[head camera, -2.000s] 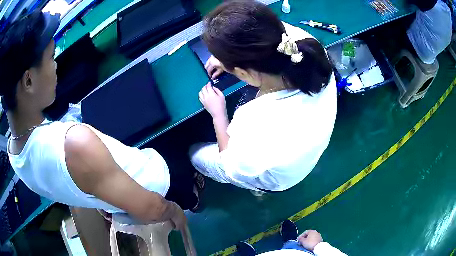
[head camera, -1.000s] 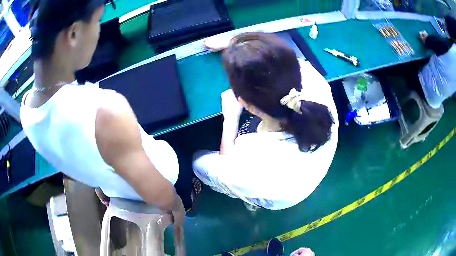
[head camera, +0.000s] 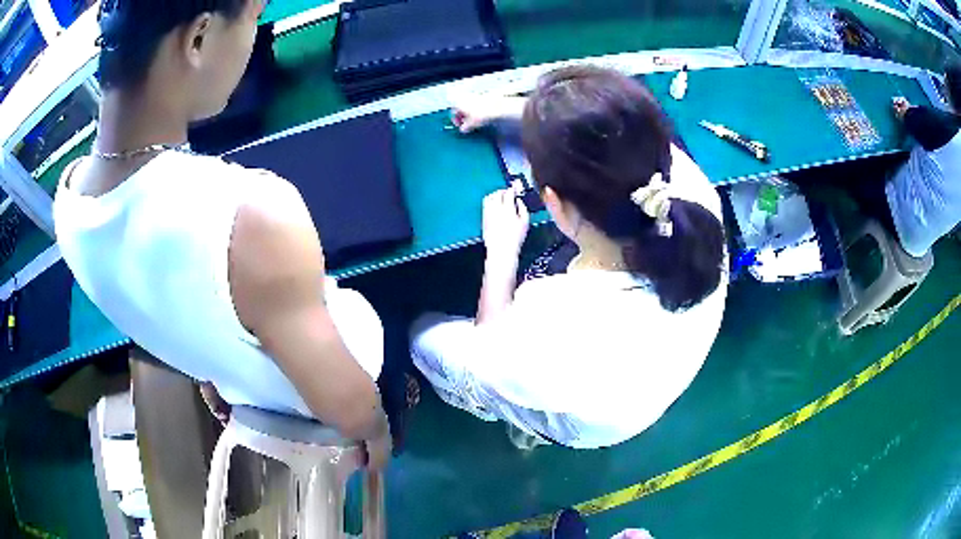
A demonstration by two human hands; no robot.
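My left hand is out of the picture. Only a sliver of my right hand [head camera: 631,535] shows at the bottom edge, too little to tell whether it holds anything. In front of me a seated person in white [head camera: 590,347] bends over a dark-framed panel [head camera: 515,159] on the green bench [head camera: 443,158]. That person's one hand is at the near edge of the panel, the other reaches to the back of the bench. A thick stack of dark panels [head camera: 342,184] lies to the left of it.
A second person [head camera: 211,274] in a sleeveless top stands at left, a hand on a plastic stool [head camera: 285,442]. More dark panels [head camera: 422,42] lie behind the rail. A bottle [head camera: 679,83], utility knife [head camera: 736,140] and open tray [head camera: 785,232] are at right. Yellow-black tape [head camera: 780,421] crosses the floor.
My view has shifted, and my right hand has slid almost out at the bottom. The seated person's near hand now shows at the panel. The standing person's cap has left the picture.
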